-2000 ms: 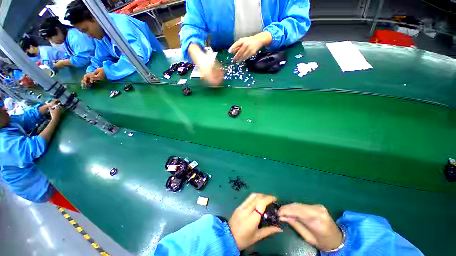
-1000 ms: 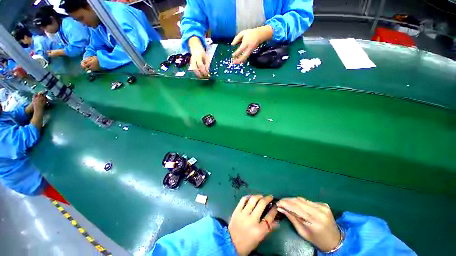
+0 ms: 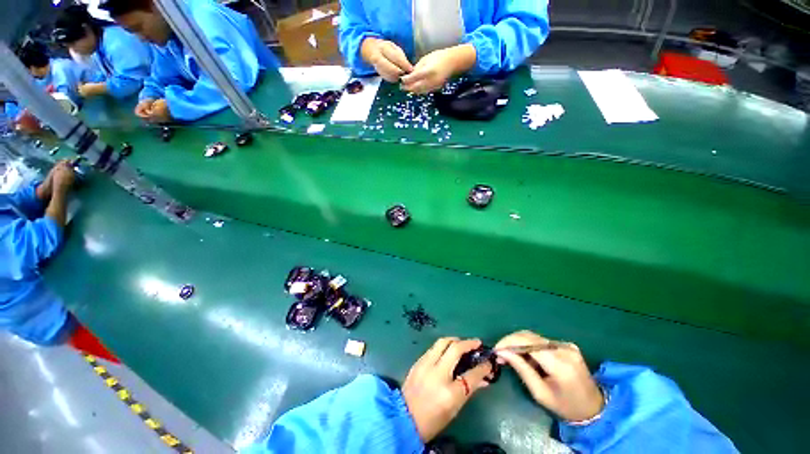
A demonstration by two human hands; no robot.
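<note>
My left hand (image 3: 441, 383) holds a black device housing (image 3: 475, 362) above the near bench. My right hand (image 3: 557, 377) holds thin tweezers (image 3: 537, 348) between thumb and fingers, their tip at the housing. The fingers partly hide the housing. A heap of tiny black parts (image 3: 417, 317) lies on the bench left of my hands. A cluster of black housings (image 3: 303, 314) with small pale pieces lies further left. A pale square piece (image 3: 355, 347) lies below the heap.
The bright green belt (image 3: 568, 239) crosses beyond the bench, carrying spaced housings (image 3: 480, 195). A worker opposite sits behind scattered white bits (image 3: 404, 115), a black pouch-like lump (image 3: 475, 99) and a white sheet (image 3: 617, 96). More workers sit left, by a metal post (image 3: 209, 62).
The housings on the belt have moved right. My hands stay around the housing, which shows again between the fingers. The opposite worker's hands have come together and lifted off the bench.
</note>
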